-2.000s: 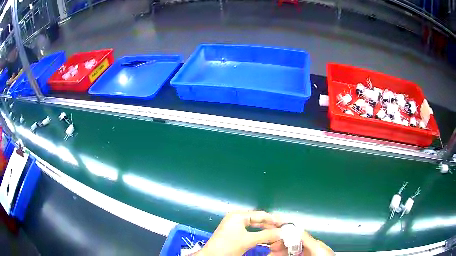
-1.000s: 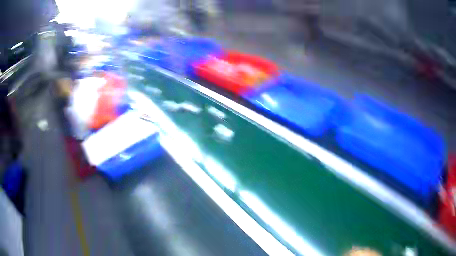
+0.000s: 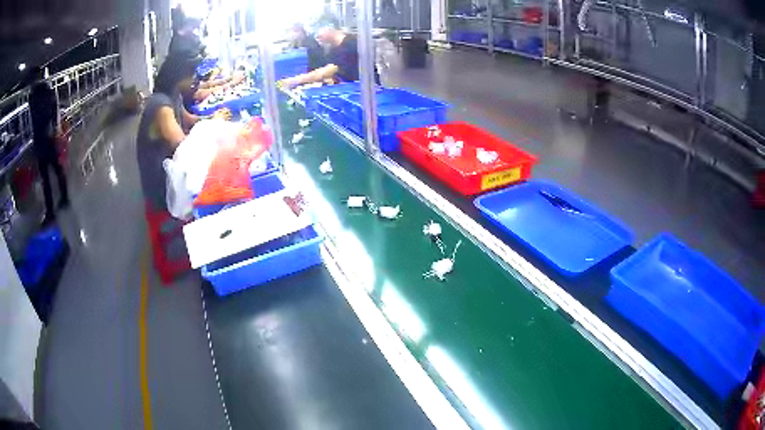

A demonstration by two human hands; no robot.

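Note:
Neither of my hands is in the picture. Nearest in front, the green conveyor belt (image 3: 520, 344) runs away toward the upper left. A white adapter unit with wire leads (image 3: 441, 267) lies on it, with another unit (image 3: 432, 228) just beyond. Two more units, one of them a white unit (image 3: 389, 212), lie side by side farther up. Smaller white pieces (image 3: 325, 166) lie beyond them.
Across the belt stand a red bin with white parts (image 3: 509, 172), a shallow blue tray (image 3: 554, 227) and a large blue bin (image 3: 679, 294). At left, a white sheet (image 3: 243, 227) lies on a blue bin (image 3: 268, 267). Several people sit along the line.
The view has swung left along the line and become sharp. My hands and the unit they held have gone out of the picture. People farther up the line now show clearly.

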